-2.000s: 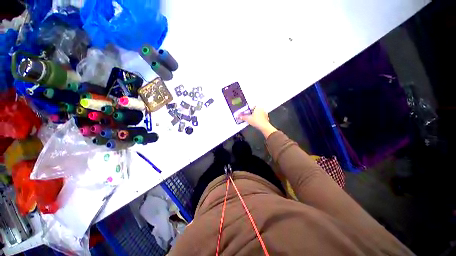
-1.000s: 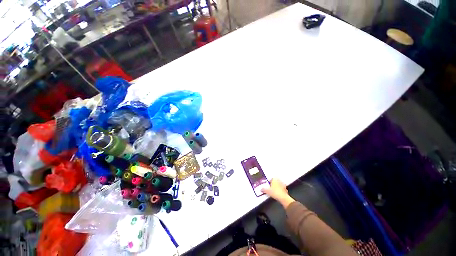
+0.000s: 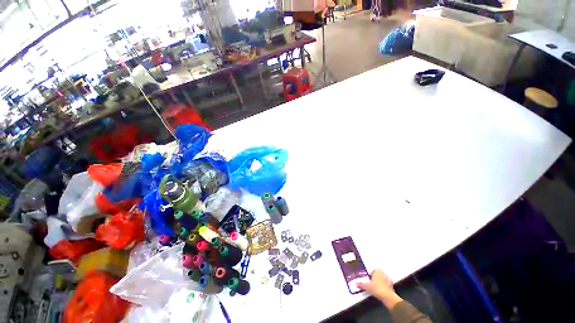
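Note:
A smartphone [image 3: 350, 264] lies flat on the white table near its front edge, its screen lit purple with a pale patch in the middle. My right hand [image 3: 377, 285] is at the phone's lower right corner, its fingertips on or just over the screen's bottom end. The phone lies on the tabletop and is not held. My left hand is not in the picture.
Left of the phone lie small metal parts [image 3: 290, 262], a gold-coloured tray [image 3: 261, 236], clustered thread cones [image 3: 211, 252], a green bottle [image 3: 178, 194] and a blue plastic bag [image 3: 258, 170]. A black object [image 3: 429, 77] lies at the table's far end.
The view has tilted up and shows more of the room. The phone and clutter appear lower in the picture. My right hand stays at the phone's lower end.

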